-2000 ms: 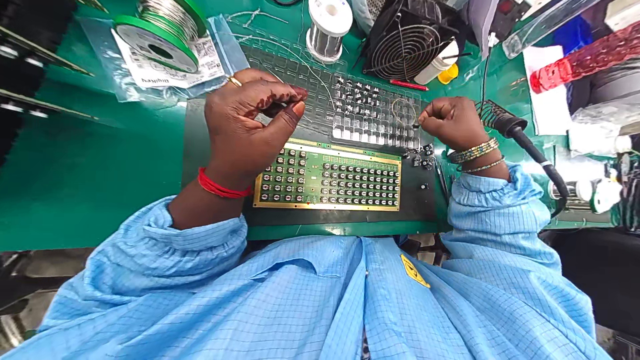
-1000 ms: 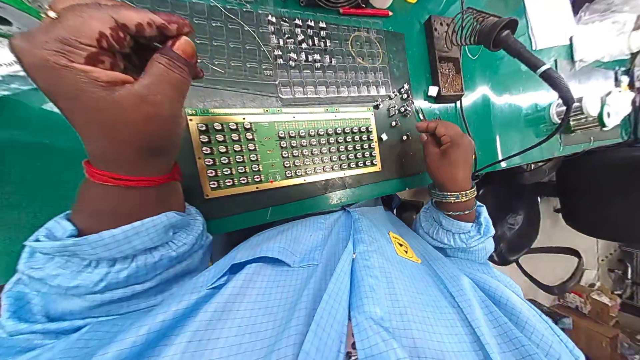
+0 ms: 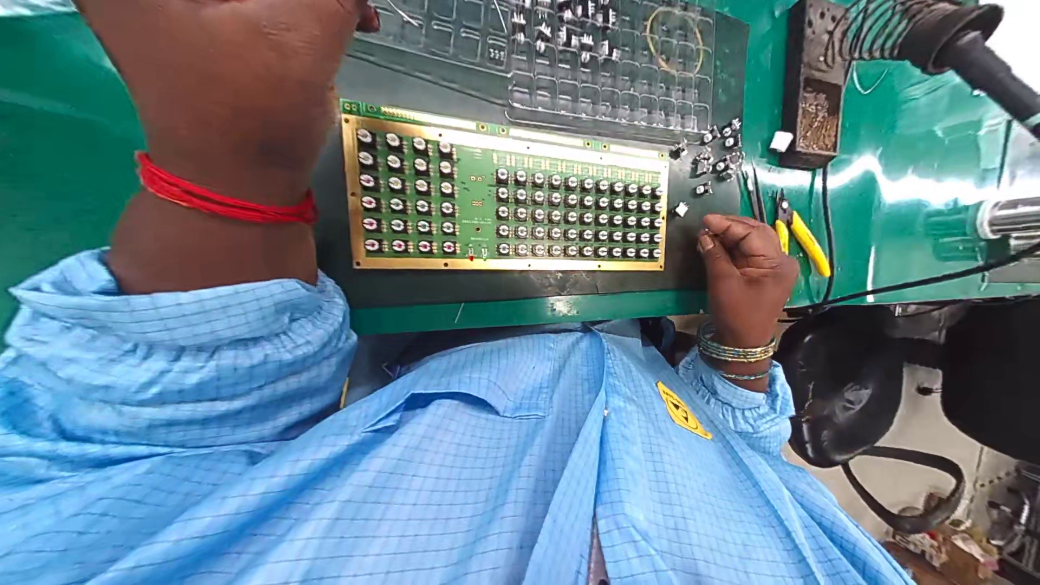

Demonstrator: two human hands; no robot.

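A green printed circuit board (image 3: 479, 203) with gold edges lies on a dark mat, bearing rows of small round-topped black components. My left hand (image 3: 236, 89) is raised over the upper left, partly above the board's left end; its fingers are mostly cut off by the frame's top, so what it holds is hidden. My right hand (image 3: 746, 260) rests just right of the board with thumb and index finger close together; whether something tiny is between them cannot be told. Loose small components (image 3: 715, 154) lie above it, and one (image 3: 681, 209) sits between it and the board.
Clear plastic trays (image 3: 609, 93) stand behind the board, one with small components and a thin yellow ring. Right of the mat are yellow-handled cutters (image 3: 806, 240), tweezers (image 3: 756, 195) and a soldering iron stand (image 3: 815, 97) with its iron (image 3: 987, 77). A black cable runs along the right.
My right hand has come down from over the trays to beside the board's right end. The view has shifted strongly, and the fan and wire spools have left it.
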